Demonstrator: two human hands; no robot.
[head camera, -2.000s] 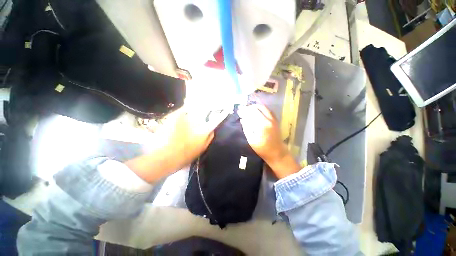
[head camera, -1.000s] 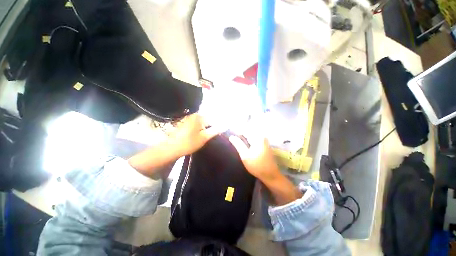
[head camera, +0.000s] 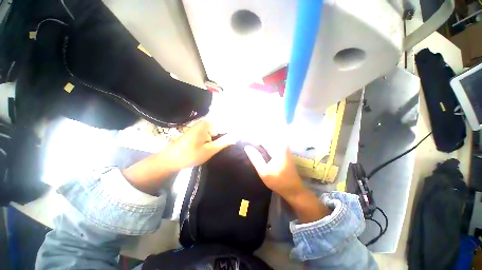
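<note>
A black garment piece (head camera: 227, 192) with a yellow sticker and a pale seam down its left side lies in front of me. My left hand (head camera: 193, 147) holds its upper left edge. My right hand (head camera: 272, 169) holds its upper right edge, thumb on the cloth. The fingertips of both hands are partly lost in white glare. The machine head (head camera: 296, 42), white with round holes and red marks, stands just beyond my hands. The presser foot and needle are hidden by the glare.
A black heap of pieces (head camera: 116, 68) with yellow stickers lies at left. A blue hose (head camera: 305, 52) runs down the machine head. Yellow tape (head camera: 334, 137) frames the plate. A cable with a black connector (head camera: 362, 187), black pieces (head camera: 436, 211) and a tablet (head camera: 470, 95) are at right.
The view has shifted, and the machine head looks larger and nearer. Since two seconds ago the black piece sits lower, with its bottom end nearer my body. Both hands still hold its upper edge.
</note>
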